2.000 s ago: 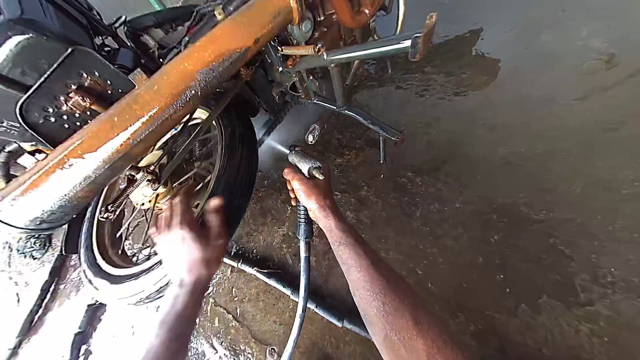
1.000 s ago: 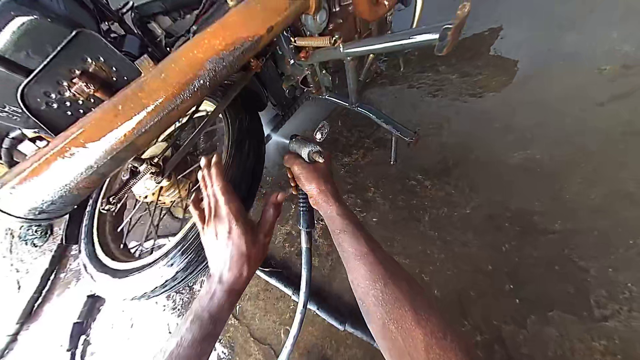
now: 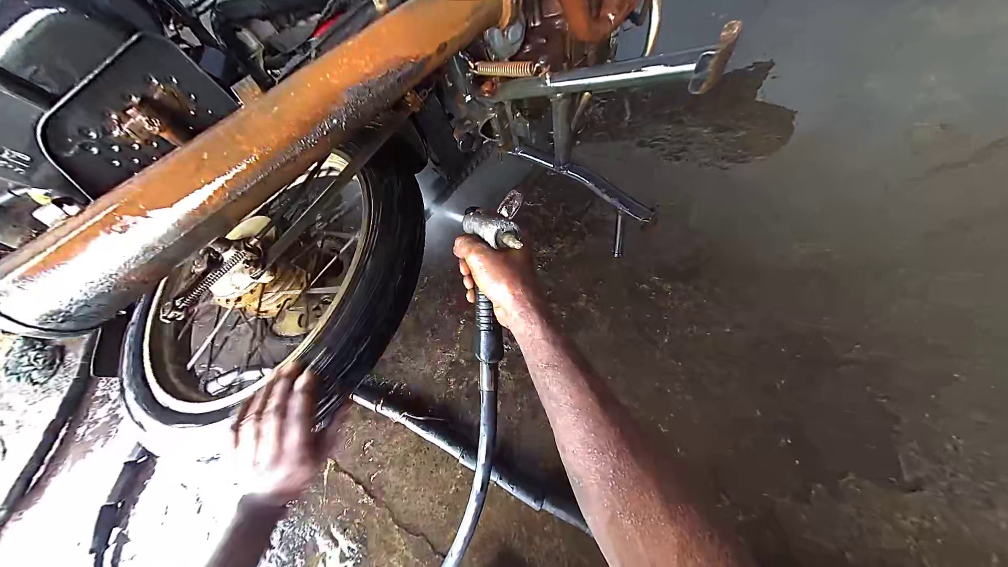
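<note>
My right hand (image 3: 500, 276) is closed around the handle of a metal spray gun (image 3: 490, 228), and a fine white jet leaves its nozzle toward the motorcycle's rear tyre (image 3: 394, 260). A black hose (image 3: 487, 425) runs down from the grip. Blurred by motion, my left hand (image 3: 279, 433) is at the tyre's lower edge, fingers extended and holding nothing; whether it touches the rubber I cannot tell. Above the spoked wheel, a rusty orange exhaust muffler (image 3: 236, 165) crosses diagonally. The wheel hub (image 3: 264, 291) is yellowish and wet.
A centre stand (image 3: 591, 177) and a metal foot lever (image 3: 638, 75) jut out to the right of the motorcycle. Another dark hose or pipe (image 3: 441, 437) lies across the wet concrete floor (image 3: 748, 354), behind the gun's hose. A black side panel (image 3: 126, 118) is at upper left.
My left hand has gone from in front of the wheel down to the tyre's lower edge. My right hand keeps hold of the spray gun, which still sprays near the tyre.
</note>
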